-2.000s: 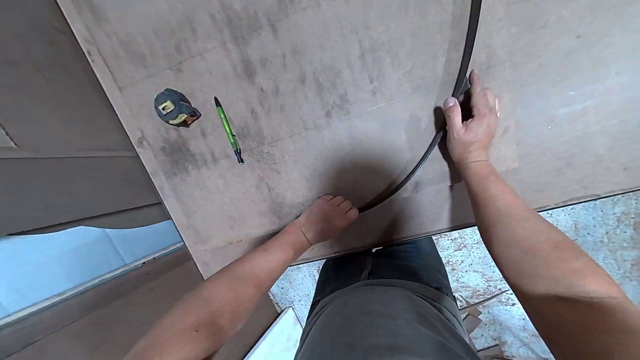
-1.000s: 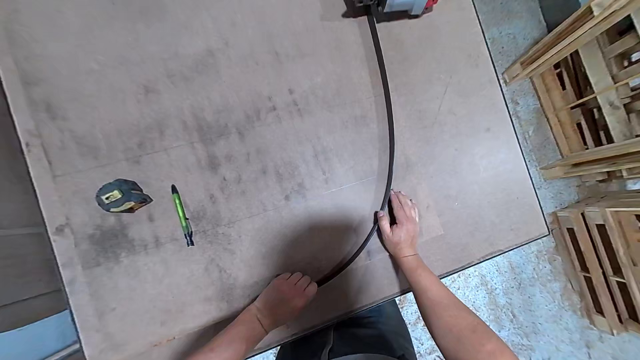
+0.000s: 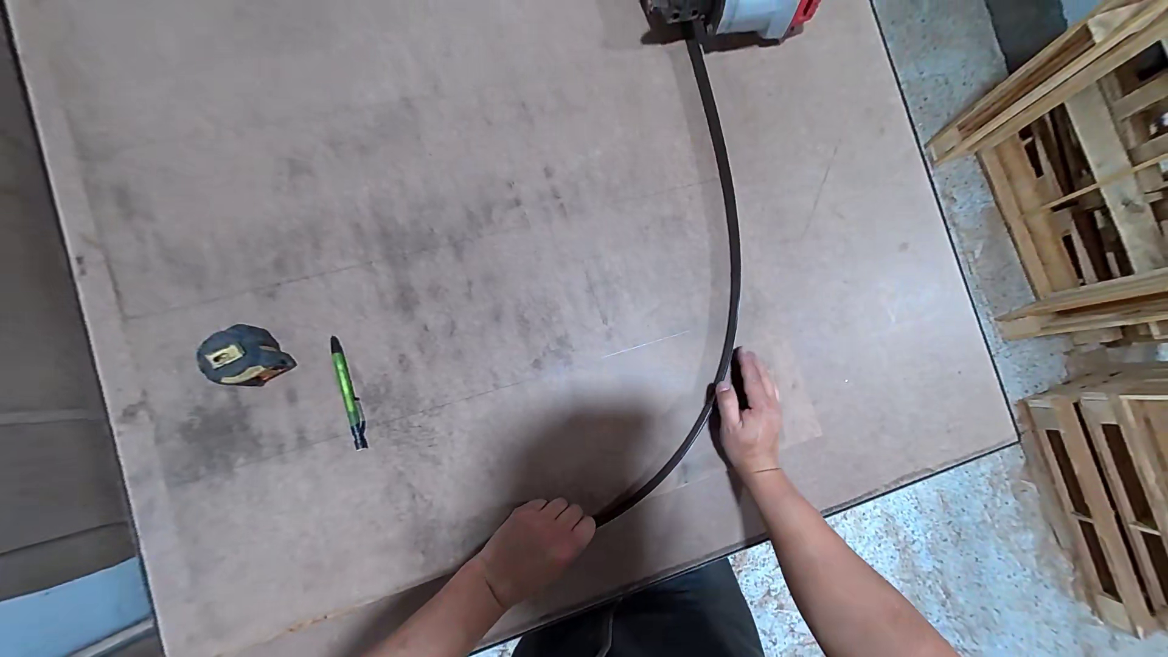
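A long dark flexible strip (image 3: 733, 228) curves over the wooden tabletop, from a machine or tool (image 3: 730, 16) at the top edge down to my hands. My left hand (image 3: 538, 545) is closed around its lower end near the front edge. Against the bend of the strip rests my right hand (image 3: 752, 420), thumb on the near side and fingers stretched along the outer side; something dark shows beneath its palm. To the left lie a tape measure (image 3: 239, 356) with a dark and yellow case and a green mechanical pencil or pen (image 3: 347, 392).
The large worn tabletop (image 3: 438, 228) has dark smudges and faint lines. Wooden pallets (image 3: 1086, 274) stand on the speckled floor at the right, with another pallet (image 3: 1086, 493) below them. A grey surface (image 3: 55, 365) borders the table's left side.
The view has swung up and to the right, bringing the machine and the pallets into sight. My hands keep about the same places on the strip.
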